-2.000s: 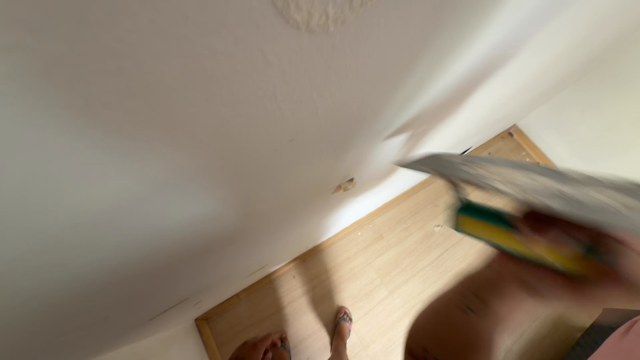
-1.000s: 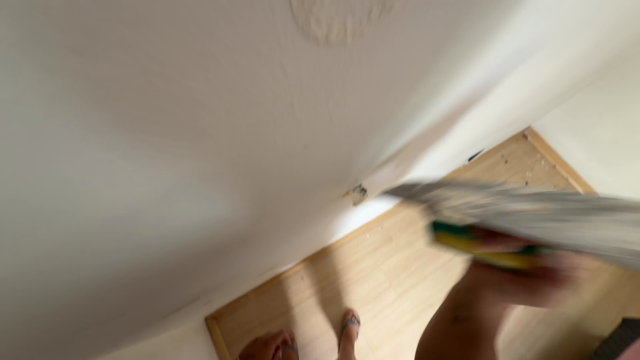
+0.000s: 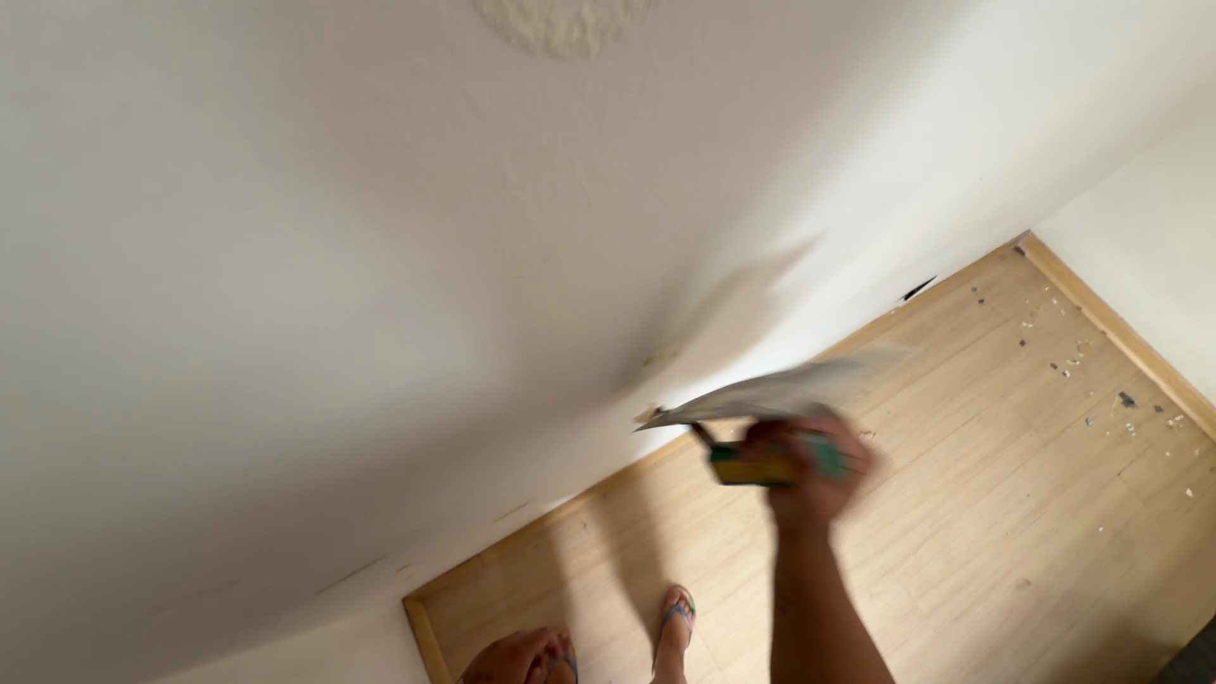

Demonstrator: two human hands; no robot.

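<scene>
My right hand point(image 3: 822, 465), blurred, is closed around the yellow and green handle of a plastering trowel point(image 3: 769, 394). The left tip of the trowel's broad metal blade is at the lower white wall point(image 3: 399, 313), with a small lump of pale filler point(image 3: 650, 414) beside it. A small rough patch point(image 3: 661, 355) shows on the wall just above. Low in the view, my left hand point(image 3: 518, 655) is partly cut off by the edge; its fingers look curled, and whether it holds anything is not clear. A rough round filler patch point(image 3: 565, 24) is at the top.
Wooden skirting point(image 3: 608, 489) runs along the wall's foot to a corner. Bits of debris point(image 3: 1128, 401) lie on the light wood floor point(image 3: 950, 513) at right. A foot in a flip-flop point(image 3: 676, 613) stands near the wall. A dark gap or mark point(image 3: 918, 289) is above the skirting.
My right hand and the trowel have moved left in the view, and the blade now covers less of the right side. My left hand stays low by the feet.
</scene>
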